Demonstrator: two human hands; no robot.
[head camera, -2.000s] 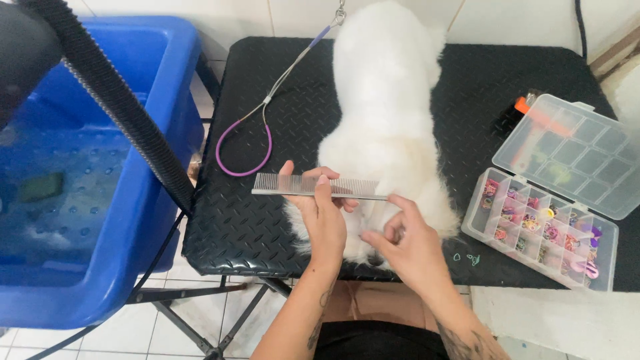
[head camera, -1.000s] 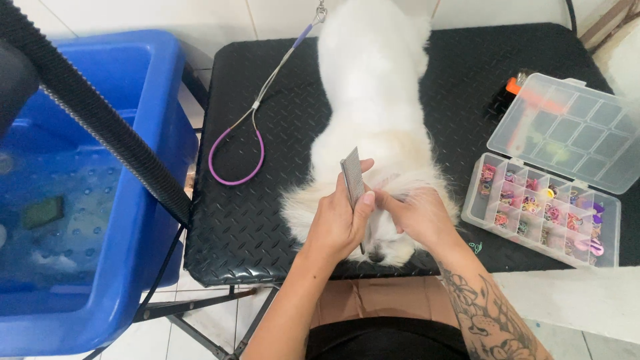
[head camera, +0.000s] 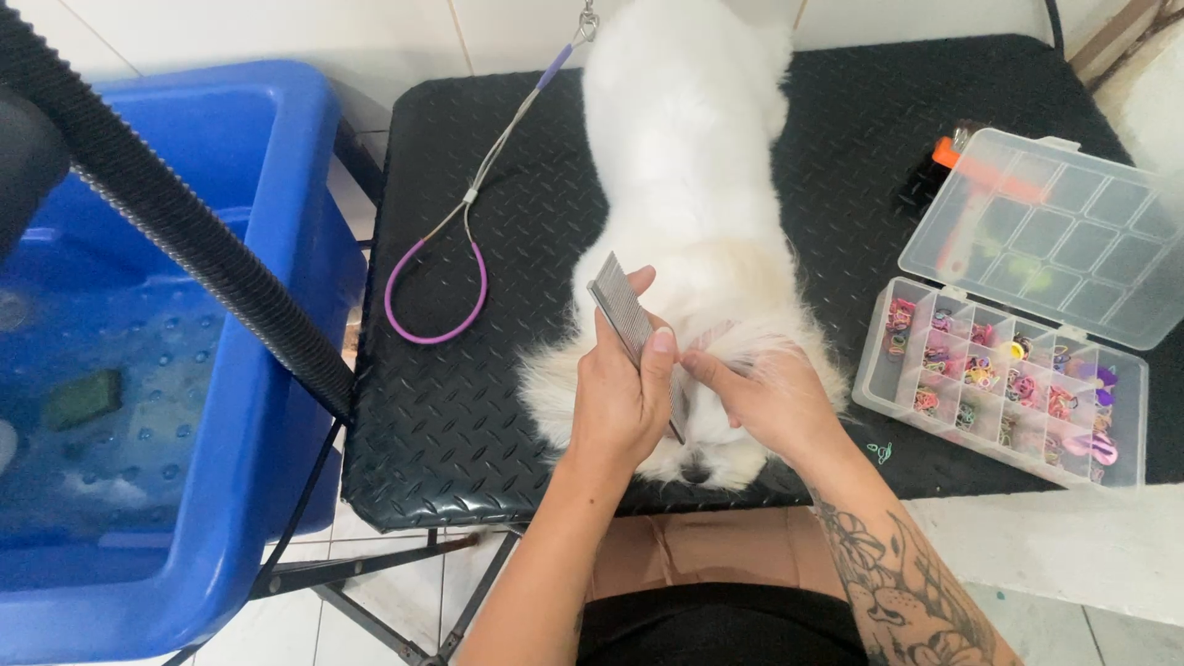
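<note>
A white dog (head camera: 689, 176) lies stretched out on a black grooming table, its nose toward me near the front edge. My left hand (head camera: 622, 388) holds a metal grooming comb (head camera: 624, 310) slantwise across the palm, with its thumb tip close to my right fingers. My right hand (head camera: 768, 393) is on top of the dog's head, thumb and forefinger pinched together on a lock of head fur. The hands and comb hide much of the dog's face; its dark nose shows below them.
On the grooming table (head camera: 444, 462) lie a purple-tipped grooming loop (head camera: 435, 338), an open plastic compartment box (head camera: 999, 398) of small colourful bands, an orange-headed brush (head camera: 994, 176) under its lid, and a few loose bands (head camera: 880, 452). A blue tub (head camera: 305, 139) with water stands left, behind a black ribbed post (head camera: 185, 213).
The comb, level across my left fingers two seconds ago, has turned to a steep slant in that hand. My right hand has moved onto the head fur.
</note>
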